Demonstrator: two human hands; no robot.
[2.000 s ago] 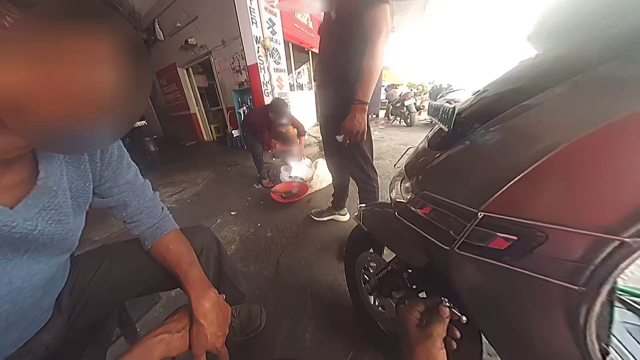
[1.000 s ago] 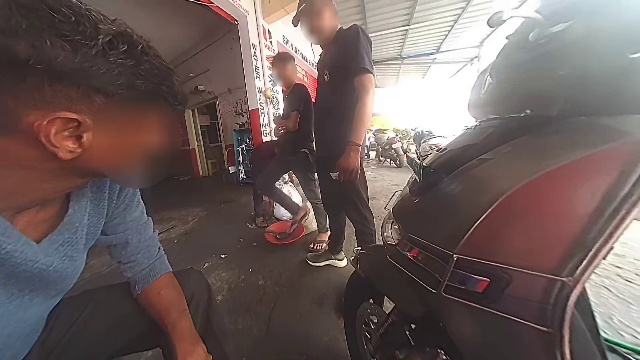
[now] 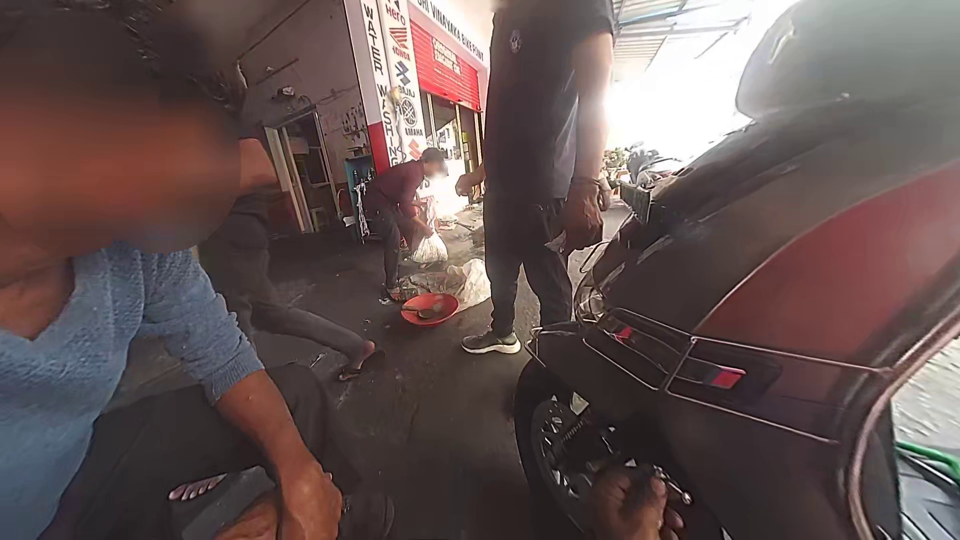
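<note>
My left hand [image 3: 634, 502] is at the bottom edge, right of the middle, beside the scooter's wheel [image 3: 551, 442]. Its fingers are curled round a small shiny metal tool [image 3: 677, 486], whose rounded end points right; the exact kind cannot be told. Above and to the right of the hand is the dark and red body of the scooter [image 3: 795, 292], with thin metal guard bars [image 3: 780, 349] along its side. My right hand does not show. Shadow hides much of the area around the wheel hub.
Close on the left, a person in a blue sweater [image 3: 180, 322] sits with a forearm over the knee. Another walks behind. A person in dark clothes [image 3: 532, 150] stands near the front wheel. Farther back, someone bends with a plastic bag [image 3: 430, 249] by a red basin [image 3: 429, 309].
My left hand shows plainly again at the wheel. The person who stood with a foot by the basin one second ago has moved left, and the worker behind is now visible bending over a bag.
</note>
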